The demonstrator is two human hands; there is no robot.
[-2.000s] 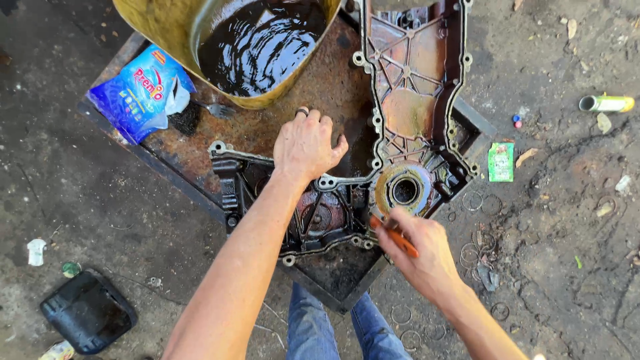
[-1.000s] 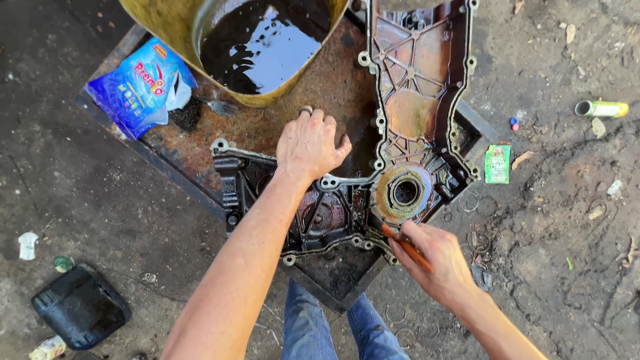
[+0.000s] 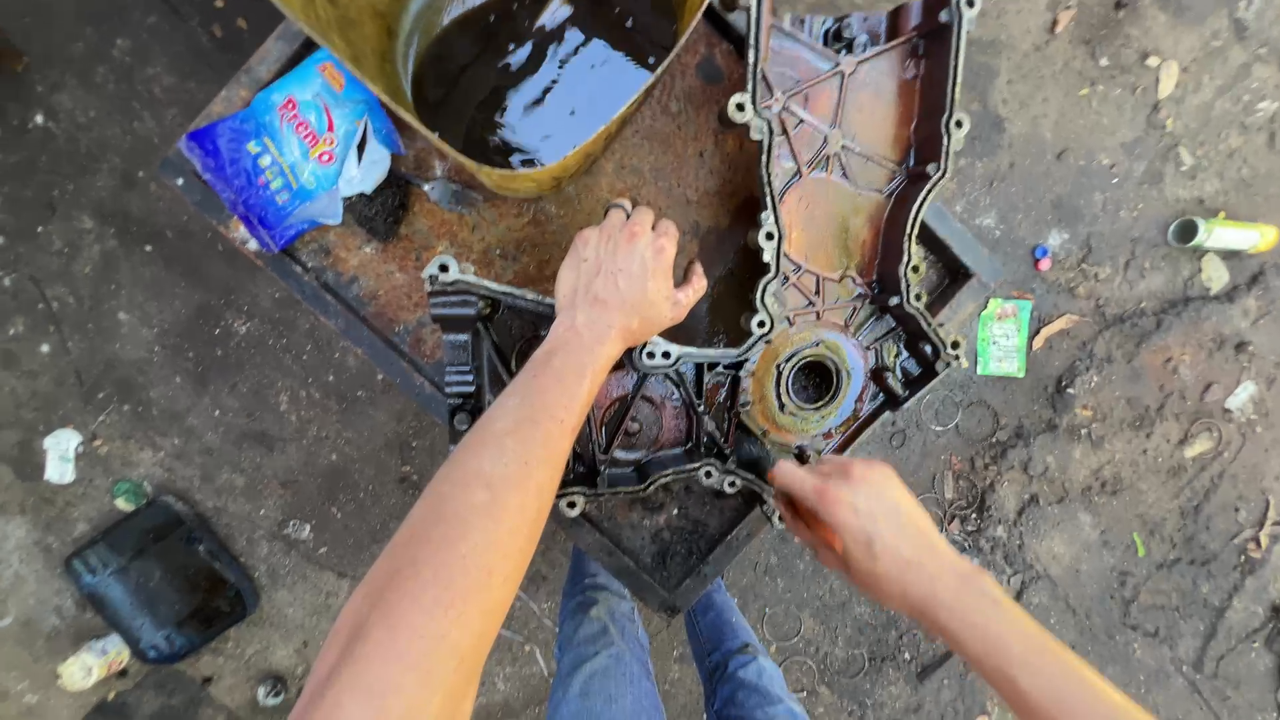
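A large cast-metal engine cover (image 3: 840, 225), oily and ribbed inside, lies on a rusty metal table (image 3: 670, 160). My left hand (image 3: 625, 280), with a dark ring on one finger, rests at the upper edge of the cover's left part; whether it grips the rim is hidden. My right hand (image 3: 850, 515) is closed around an orange handle, mostly covered by the fingers. The handle's dark head (image 3: 752, 455), perhaps a brush, touches the cover just below the round bearing seat (image 3: 808, 382).
A yellowish metal container (image 3: 560, 180) of dark liquid stands behind the cover. Left of it lie a torn blue detergent bag (image 3: 290, 150) and a dark scouring pad (image 3: 380, 208). On the ground are a black plastic container (image 3: 160, 580), a green packet (image 3: 1003, 338) and a yellow tube (image 3: 1220, 235).
My right hand has moved slightly left along the cover's lower edge since one second ago, and the orange handle is now more hidden. My left hand stays in the same place on the cover.
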